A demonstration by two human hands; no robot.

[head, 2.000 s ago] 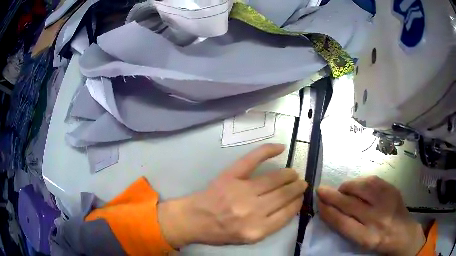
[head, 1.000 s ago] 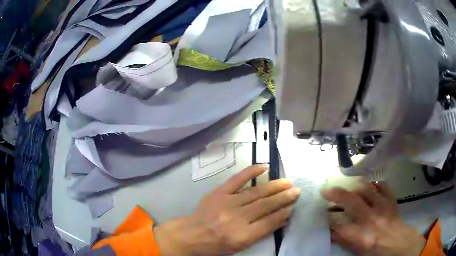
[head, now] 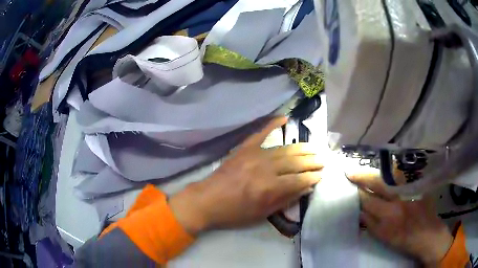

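A light grey fabric strip (head: 331, 225) runs from the table's front edge up under the lit needle area of the off-white sewing machine head (head: 388, 73). My left hand (head: 251, 180) lies flat, fingers spread, with its fingertips on the strip's left edge. My right hand (head: 395, 214) is at the strip's right edge, its fingertips partly behind the machine's front guard. Black tape (head: 304, 112) shows beyond my left hand. A dark curved piece (head: 285, 225) shows below my left palm. The presser foot and needle are lost in glare.
Loose grey cut pieces (head: 194, 102) lie left of the needle, with a white curled band (head: 175, 65) and a yellow-green patterned strip (head: 230, 56) on them. Grey strips with dark edges (head: 112, 49) are heaped behind. Something purple (head: 52, 251) is at the lower left.
The view has shifted. My left hand has moved up the strip toward the needle, covering the bed marking. My right hand has moved up beside the machine head. The grey strip now shows more between my hands.
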